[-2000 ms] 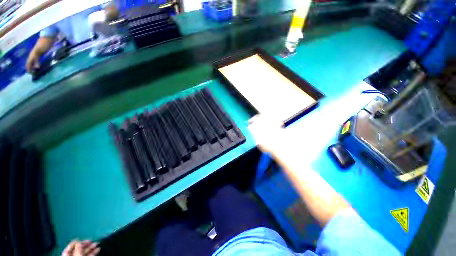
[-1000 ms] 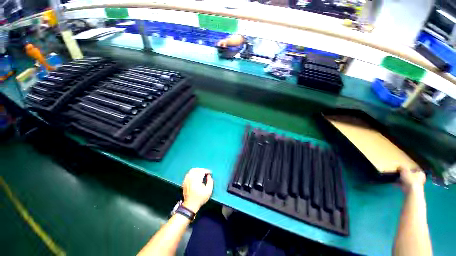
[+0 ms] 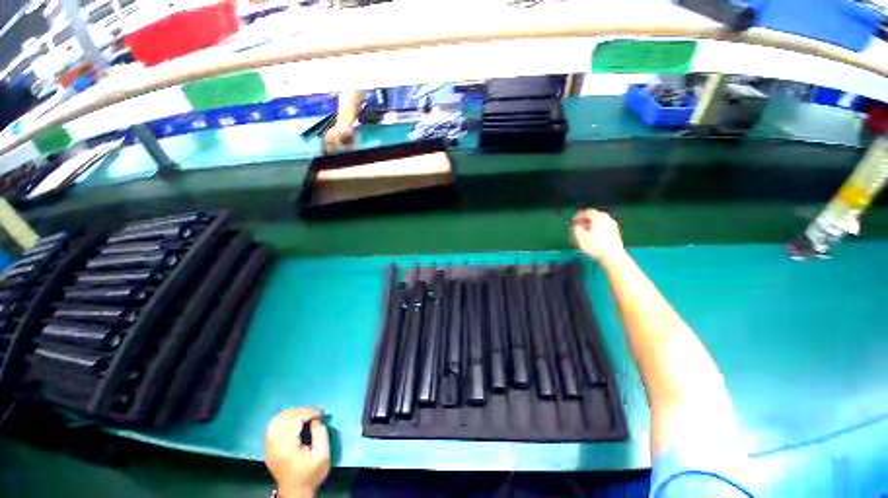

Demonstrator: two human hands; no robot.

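Note:
A slotted black tray [image 3: 497,423] lies on the green bench in front of me, with a row of black folded tripods [image 3: 474,336] in it. My left hand [image 3: 298,452] is closed around a small black piece at the bench's front edge, left of the tray. My right hand [image 3: 597,234] is over the bench's back edge, behind the tray's right corner; its fingers are curled and whether they hold anything is unclear. A shallow black-rimmed box [image 3: 380,201] with a tan bottom stands apart from my hands on the dark green strip at the back.
Stacked slotted trays of folded tripods [image 3: 117,282] stand at the left. Behind are a stack of black trays [image 3: 523,117], a blue bin [image 3: 662,105] and another person's hand [image 3: 341,128] behind the box. A shelf rail [image 3: 409,63] crosses the top.
The tan-bottomed box has moved from the right of the slotted tray to the back strip, and my right hand has let go of it. My left hand stays closed by the front edge.

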